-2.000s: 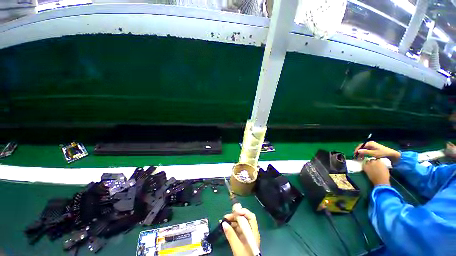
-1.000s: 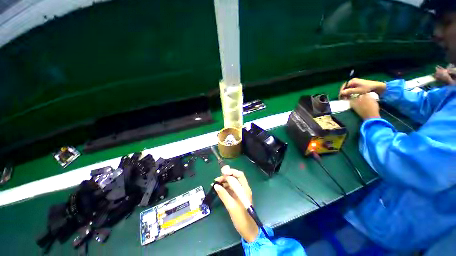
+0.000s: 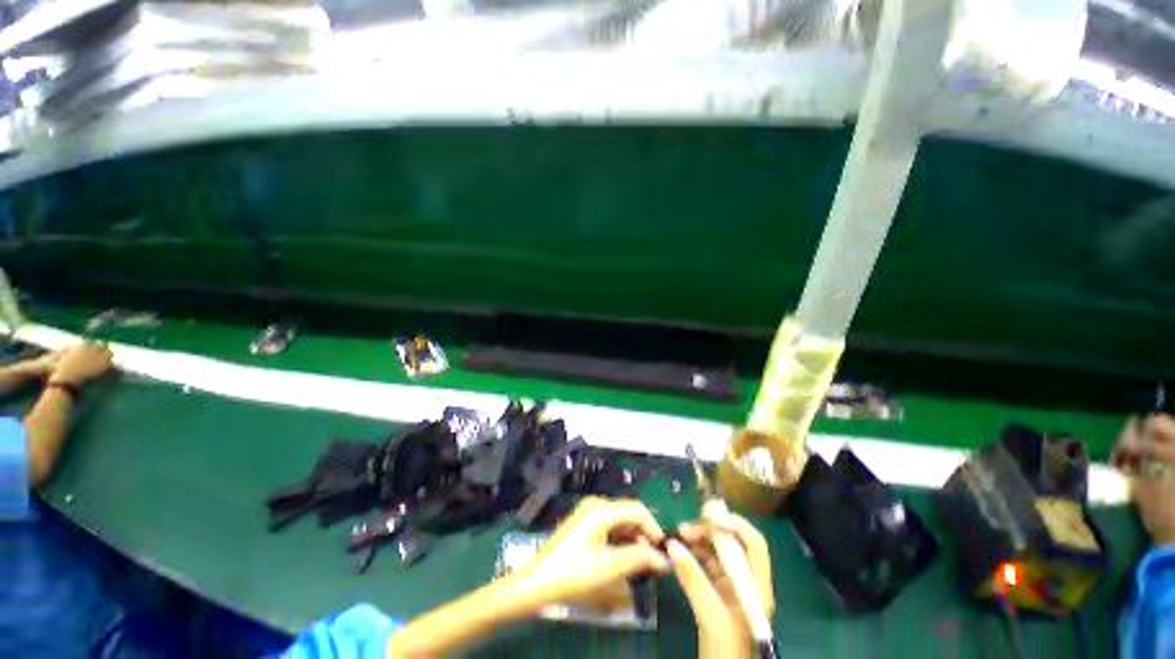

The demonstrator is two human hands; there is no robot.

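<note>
My right hand (image 3: pixel 732 573) holds the soldering iron (image 3: pixel 735 556) by its pale handle, its thin tip pointing up and away. My left hand (image 3: pixel 595 551) meets my right hand, and the fingers of both are on a small black part (image 3: pixel 665 546). The image is blurred, so its shape is unclear. The phone unit (image 3: pixel 519 554) lies on the bench under my left hand and is partly hidden by it. The pile of black plastic parts (image 3: pixel 445 470) lies beyond and to the left of my hands.
A tan cup (image 3: pixel 758 475) with whitish bits stands at the post's foot (image 3: pixel 799 373). Right of it are a black bin (image 3: pixel 861 530) and a soldering station (image 3: pixel 1027 534) with an orange light. A long black tray (image 3: pixel 599 371) and phone units lie on the belt. People's hands show at both sides.
The view has swung left, so a person's arm now shows at the left edge. My left hand has come into view over the phone unit and reached my right hand.
</note>
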